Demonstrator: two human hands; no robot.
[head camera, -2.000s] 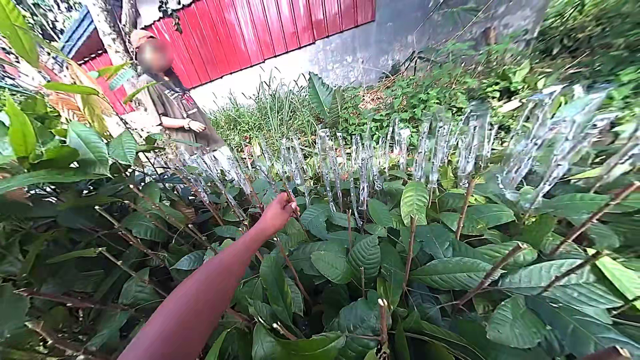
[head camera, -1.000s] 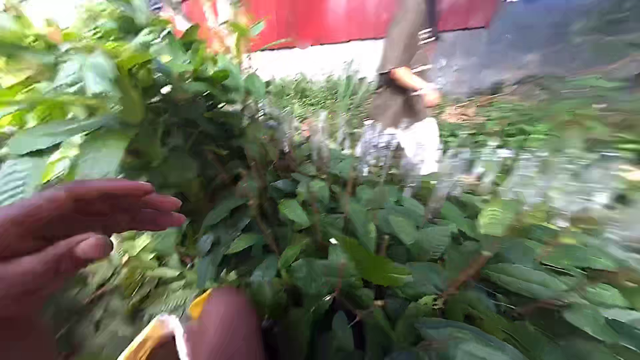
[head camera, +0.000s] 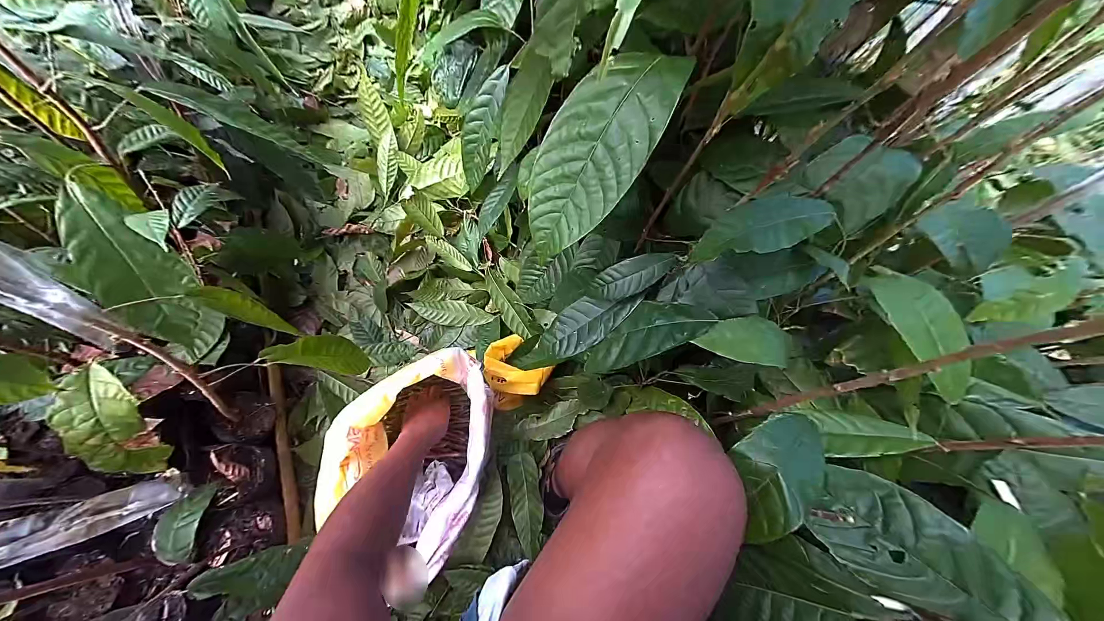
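My left hand (head camera: 427, 416) reaches down inside a yellow and white plastic bag (head camera: 345, 461), left of my bare knee. The fingers are partly hidden in the bag's shadow, so I cannot tell whether they hold anything. Brown, finely lined material lies around the hand, and crumpled whitish plastic (head camera: 429, 492) is nearer me in the bag. The bag's mouth is wide, and a yellow flap (head camera: 515, 371) sticks out at its far right. Beside my forearm is a small pale blurred shape that I cannot identify. My right hand is out of view.
Broad green leaves (head camera: 604, 147) surround the bag. Brown stems (head camera: 914, 366) cross from the right, and another stem (head camera: 280, 448) stands just left of the bag. Clear plastic sleeves (head camera: 52, 293) cover stems at the left. My bent knee (head camera: 655, 483) is close on the bag's right.
My left hand, at a stem among the plants earlier and then raised with fingers apart, is now down in the bag. The view has swung down, and the other person is out of sight.
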